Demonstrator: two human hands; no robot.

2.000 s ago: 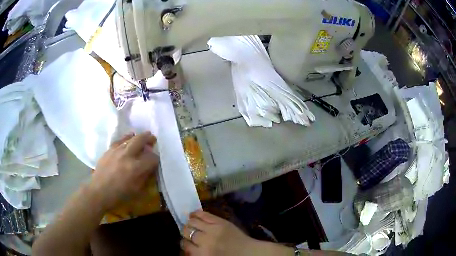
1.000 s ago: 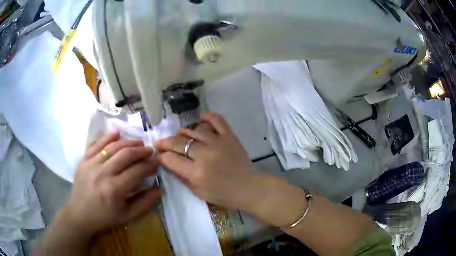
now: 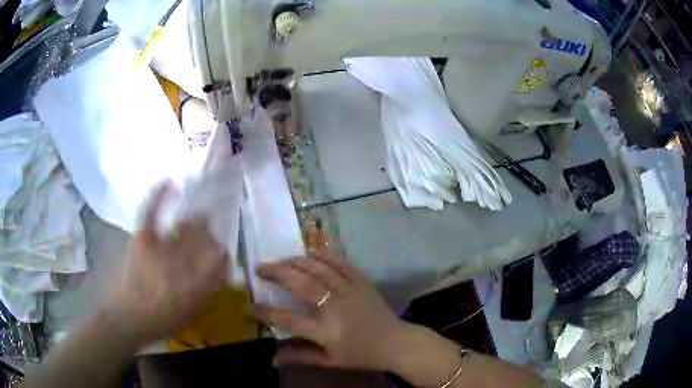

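Observation:
A large white panel (image 3: 114, 144) lies left of and under the presser foot (image 3: 234, 135). A long white strip (image 3: 269, 201) runs from the foot toward me. My left hand (image 3: 174, 265) is blurred and lies on the panel's near part; its fingertips are unclear, so I cannot tell whether it grips the cloth. My right hand (image 3: 326, 311) is at the near end of the strip, with fingers over and around its edge. The needle area of the off-white sewing machine (image 3: 455, 30) is partly hidden by cloth.
A fanned bundle of white strips (image 3: 432, 144) lies under the machine arm, beside black snips (image 3: 523, 178). Loose white cloth (image 3: 38, 212) is at far left. Plaid cloth (image 3: 599, 265), a black rectangle (image 3: 517, 290) and a white heap (image 3: 660, 227) are at right.
My right hand has moved back from near the foot to the strip's near end. My left hand has moved slightly on the panel and blurred. The view has shifted back from the machine.

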